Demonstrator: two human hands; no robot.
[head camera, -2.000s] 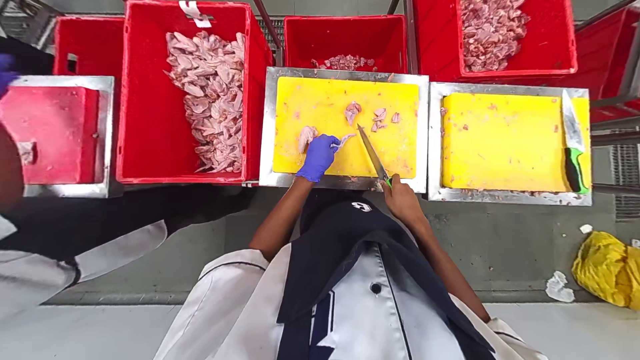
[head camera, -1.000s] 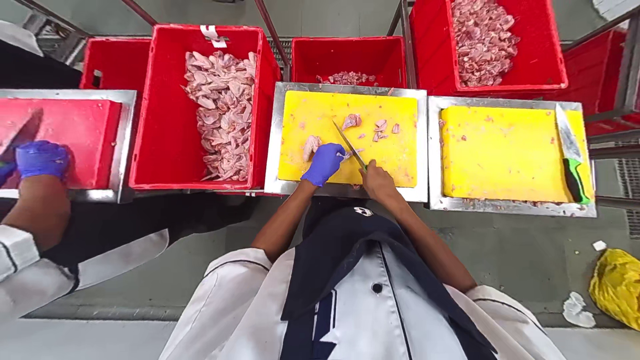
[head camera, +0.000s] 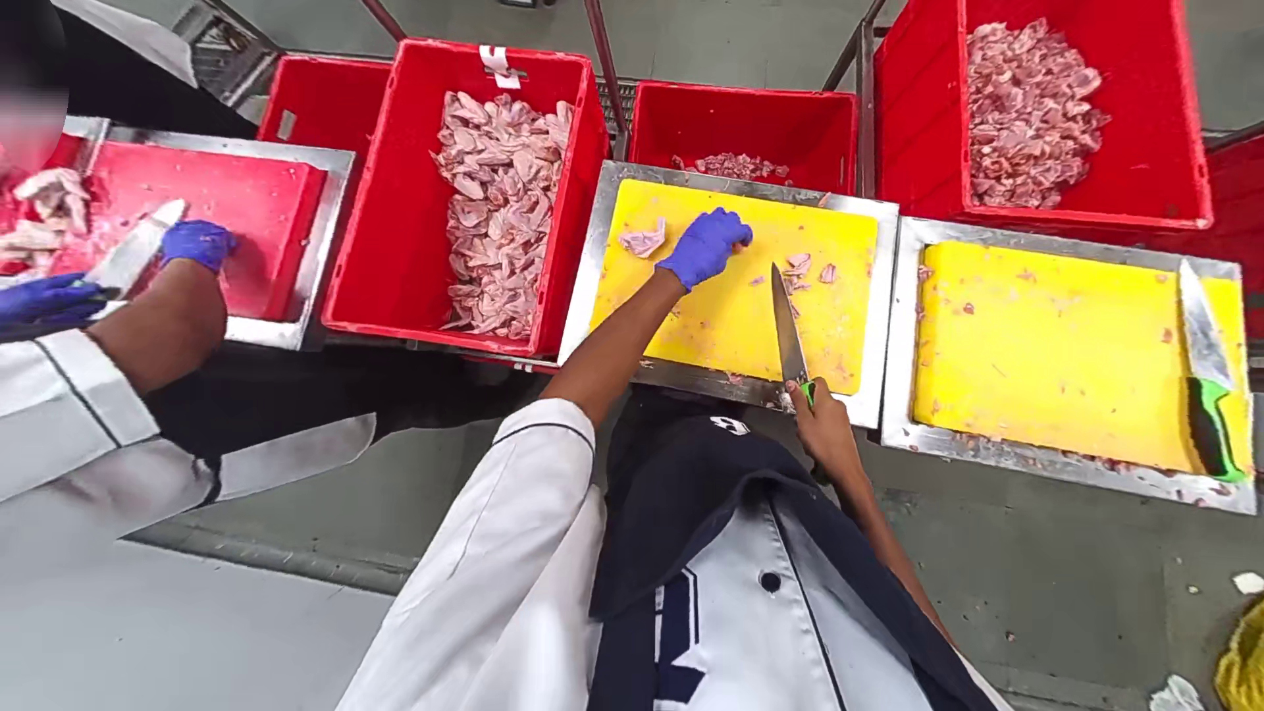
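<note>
My left hand (head camera: 705, 249), in a blue glove, reaches over the yellow cutting board (head camera: 681, 326) with its fingers curled down; whether anything is under them is hidden. Just left of it lies a raw chicken wing (head camera: 644, 239). My ungloved right hand (head camera: 822, 420) grips the green handle of a knife (head camera: 787, 331) at the board's near edge, the blade pointing away from me over the board. Small cut chicken pieces (head camera: 796, 269) lie right of the blade tip. The board sits in a metal tray (head camera: 592, 286).
Left is a red crate (head camera: 346, 286) heaped with chicken wings; beyond the board, another crate (head camera: 746, 114) holds small pieces. At upper right a crate (head camera: 1145, 148) holds cut meat. A second yellow board (head camera: 1047, 355) bears a green-handled knife (head camera: 1207, 365). A co-worker's gloved hand (head camera: 197, 244) is far left.
My left hand has moved away from me, off the meat near the knife, and its fingers have spread from the earlier grip. The knife blade has swung to point more nearly straight ahead.
</note>
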